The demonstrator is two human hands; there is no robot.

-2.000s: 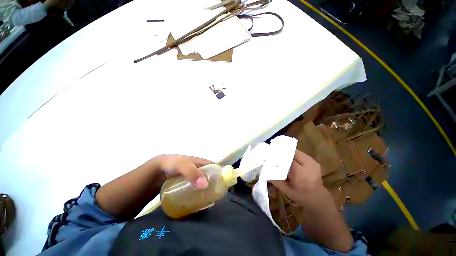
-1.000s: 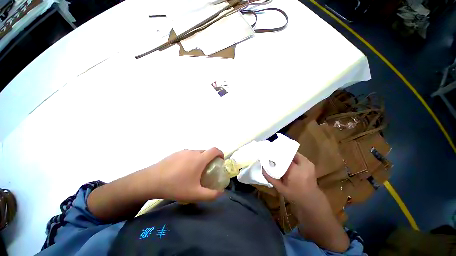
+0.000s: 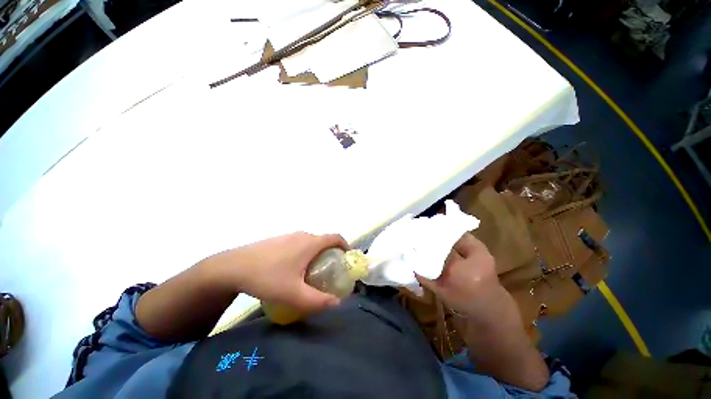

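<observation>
My left hand is wrapped around the clear glue bottle, which lies tilted with its yellowish collar pointing right. Amber liquid shows below my palm. My right hand pinches a crumpled white tissue. The tissue covers the bottle's nozzle tip, so the tip is hidden. Both hands are bare and held in front of my dark apron, at the table's near edge.
The white table has a curved far edge. Brown straps, pale sheets and brown cut pieces lie at its far side. A small dark scrap lies mid-table. Stacked brown bag bodies are beside the table at right. A yellow line marks the floor.
My left hand has turned over the bottle since two seconds ago and now covers more of it. The tissue has shifted and bunched over the nozzle.
</observation>
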